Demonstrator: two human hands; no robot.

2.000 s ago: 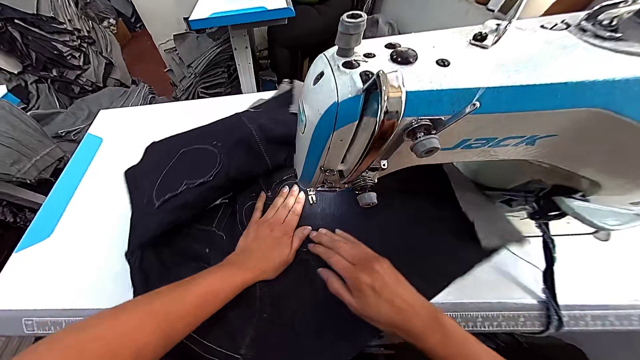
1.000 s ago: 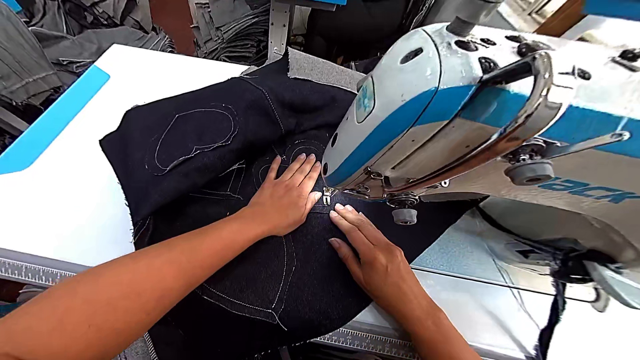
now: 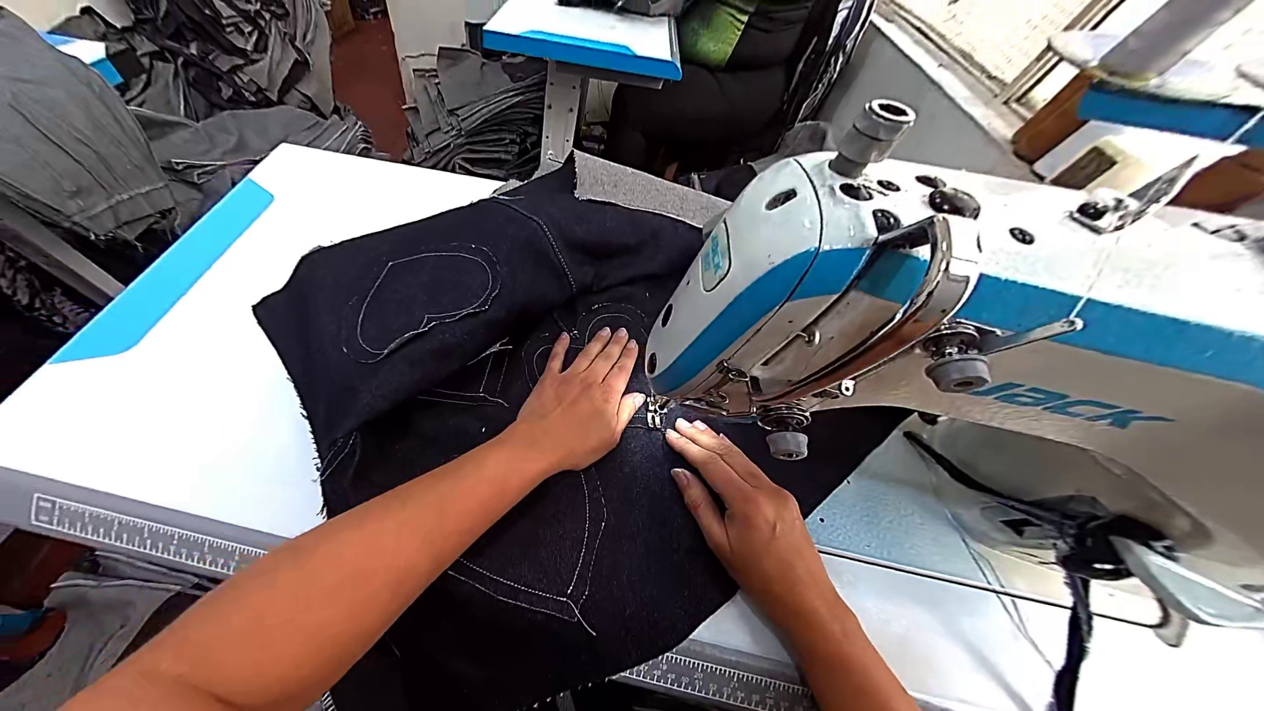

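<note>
Dark denim fabric (image 3: 632,553) with pale stitched outlines, one of them heart-like, lies under a white and blue Jack sewing machine (image 3: 770,267). My left hand (image 3: 583,405) rests flat on the cloth just left of the presser foot (image 3: 655,411), fingers a little apart and pointing away from me. On the other side, my right hand (image 3: 736,494) lies on the denim, its fingertips close to the foot. Neither hand grips anything. The needle's tip cannot be made out. A fold of the fabric, with a grey underside, runs behind the left hand.
The white table (image 3: 227,296) has a ruler strip (image 3: 148,533) along its front edge. Piles of grey and dark cloth (image 3: 484,118) lie beyond it at the left and back. Another white table (image 3: 583,35) stands behind. Dark strips (image 3: 1076,622) hang at the machine's right.
The view has shifted and turned. Both hands stay beside the presser foot, and more of the stitched lines near my left forearm shows than two seconds ago.
</note>
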